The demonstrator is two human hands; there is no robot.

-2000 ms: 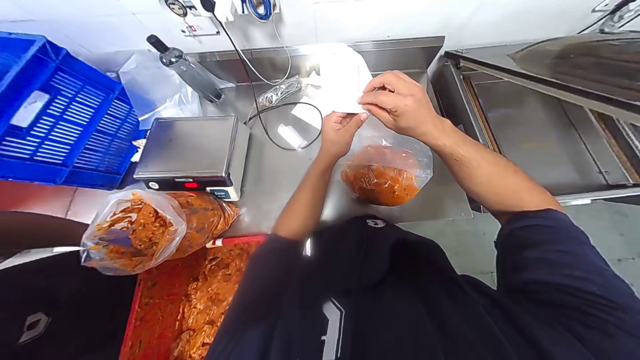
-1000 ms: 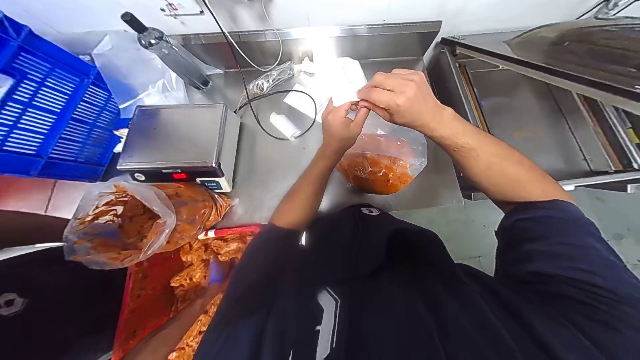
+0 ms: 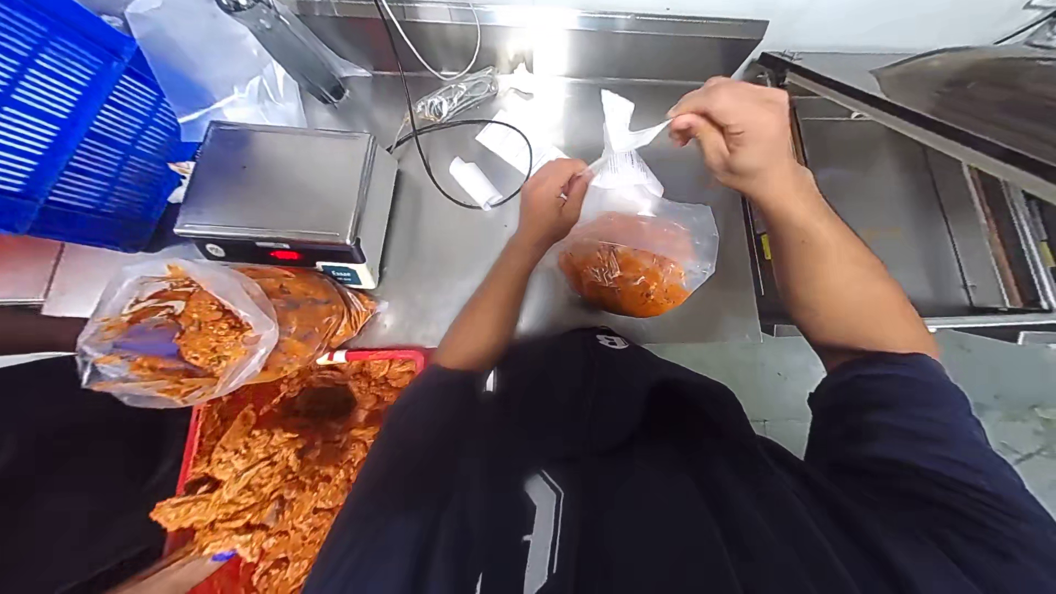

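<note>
A clear plastic bag of orange marinated food (image 3: 631, 268) rests on the steel counter in front of me. Its gathered neck is wrapped with a white printed paper strip (image 3: 624, 157). My left hand (image 3: 554, 200) pinches the strip at the left side of the neck. Up and to the right, my right hand (image 3: 734, 132) grips the strip's other end, which is pulled out taut. The tips of my left fingers are partly hidden. Left of my hands, a small white paper roll (image 3: 476, 182) lies inside a black cable loop.
A digital scale (image 3: 280, 186) stands left, by a blue crate (image 3: 78, 124). Below it are an open bag of marinated food (image 3: 177, 334) and a red tray (image 3: 421, 356) of marinated pieces. A co-worker's hand (image 3: 177, 573) reaches into the tray. A steel unit (image 3: 883, 206) with an open lid is right.
My hands were close together at the bag's neck. They are now apart, my right hand further right with the strip's end. The co-worker's hand has moved lower in the tray.
</note>
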